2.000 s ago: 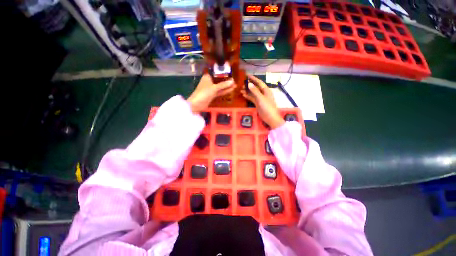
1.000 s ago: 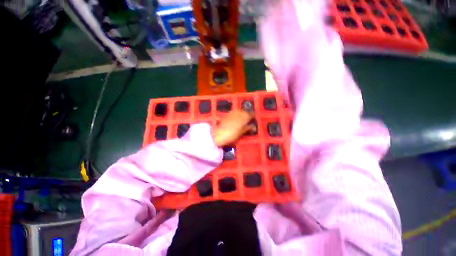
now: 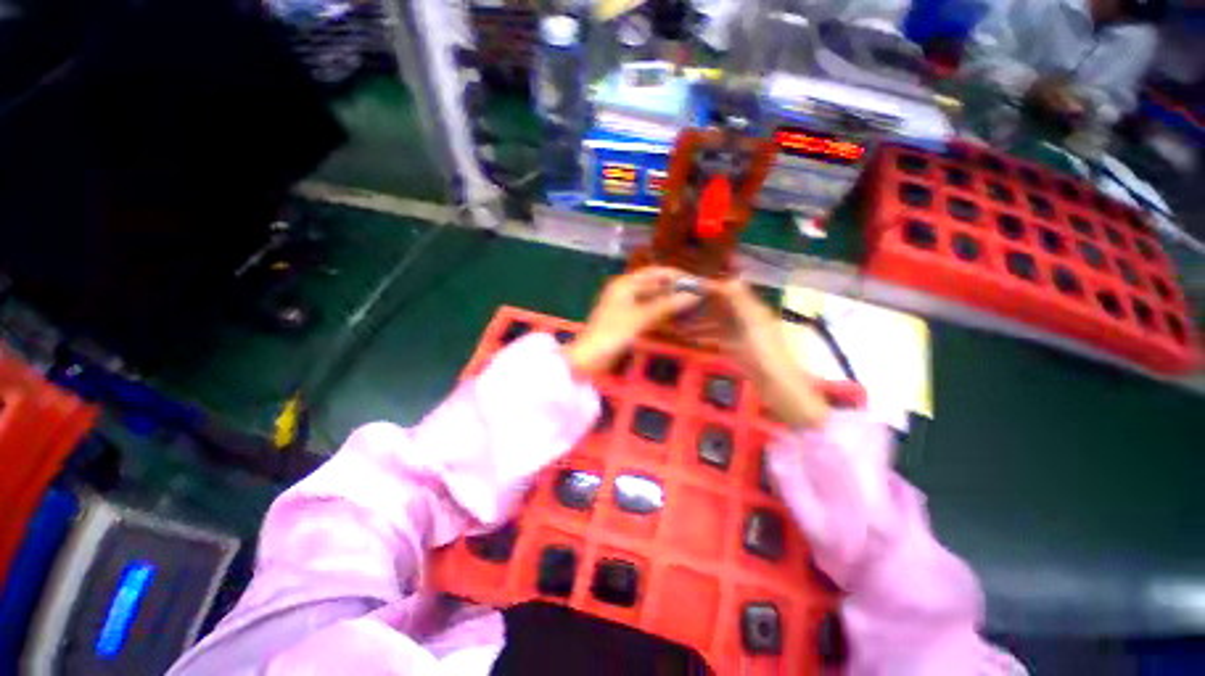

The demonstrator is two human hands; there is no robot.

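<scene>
The orange-brown test fixture (image 3: 677, 244) stands behind the near red tray (image 3: 667, 535), its red clamp handle (image 3: 714, 207) upright at the front. My left hand (image 3: 632, 314) and my right hand (image 3: 756, 346) meet low in front of the fixture. A small dark smartwatch body (image 3: 686, 284) with a pale edge shows at my left fingertips. Blur hides whether my right fingers grip it too. My hands cover the fixture nest. The near tray holds several dark watch bodies; two neighbouring pockets in one column are empty.
A power supply (image 3: 817, 143) and blue-edged meter (image 3: 629, 176) stand behind the fixture. Paper (image 3: 879, 346) with a dark pen (image 3: 822, 341) lies right. A full red tray (image 3: 1031, 251) is behind right. A grey instrument (image 3: 126, 608) is lower left. Other people are at the top right.
My left hand has gone from the tray to the fixture, and my right hand has come back there. One watch body has left the front row; a formerly empty second-row pocket now holds one. The view has shifted.
</scene>
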